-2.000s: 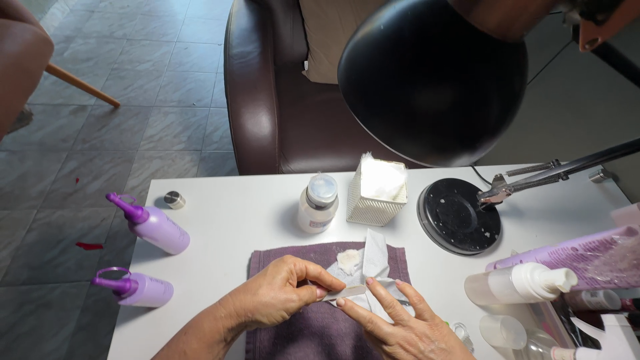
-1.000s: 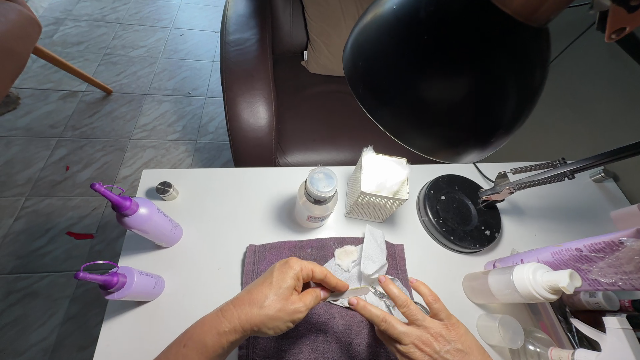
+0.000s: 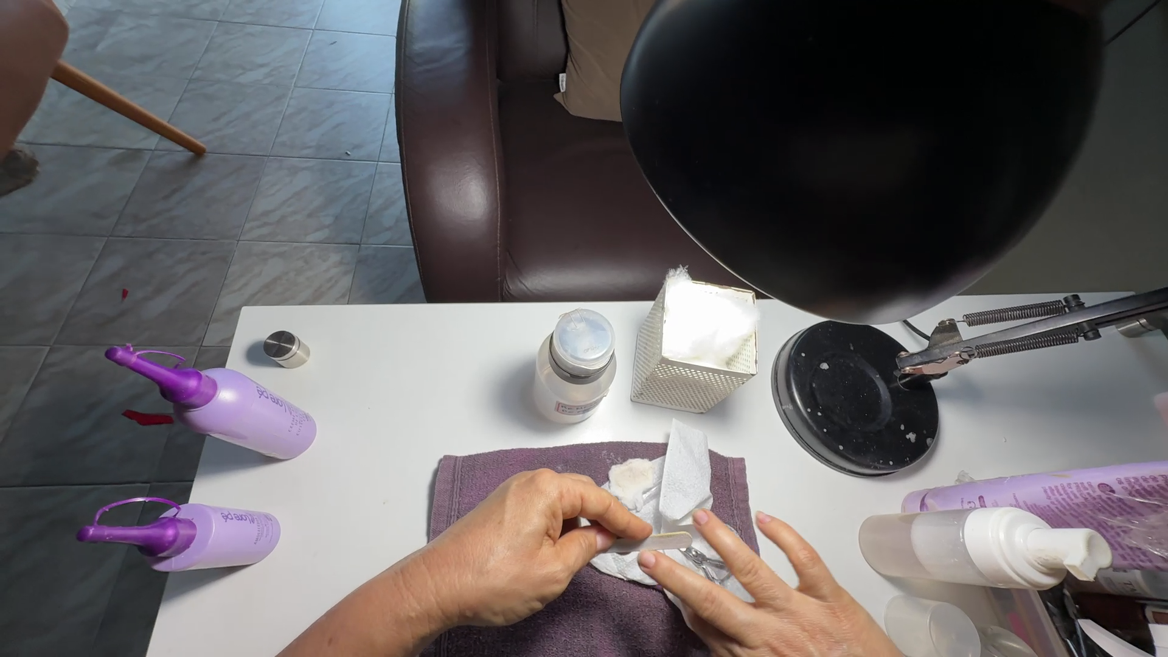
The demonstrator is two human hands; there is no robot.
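Observation:
My left hand (image 3: 525,540) pinches a flat, pale nail file (image 3: 664,542) between thumb and fingers, its rounded end pointing right. That end lies close to the index fingertip of my right hand (image 3: 762,589), whose fingers are spread and hold nothing that I can see. Under both hands, a crumpled white tissue (image 3: 686,470) rests on a folded purple towel (image 3: 584,602), with a used cotton pad (image 3: 632,478) on it. A small metal tool (image 3: 707,564) lies partly hidden beside my right fingers.
Two purple squeeze bottles (image 3: 265,420) (image 3: 233,536) stand left on the white table (image 3: 401,383), near a metal cap (image 3: 286,349). Behind the towel are a clear dispenser bottle (image 3: 575,370) and a cotton holder (image 3: 689,388). A black lamp (image 3: 858,155) overhangs the right; a pump bottle (image 3: 967,546) lies below its base.
The file's pale end shows more plainly between my hands than before. Both hands stay over the tissue, with my left hand still pinching. The view has shifted slightly.

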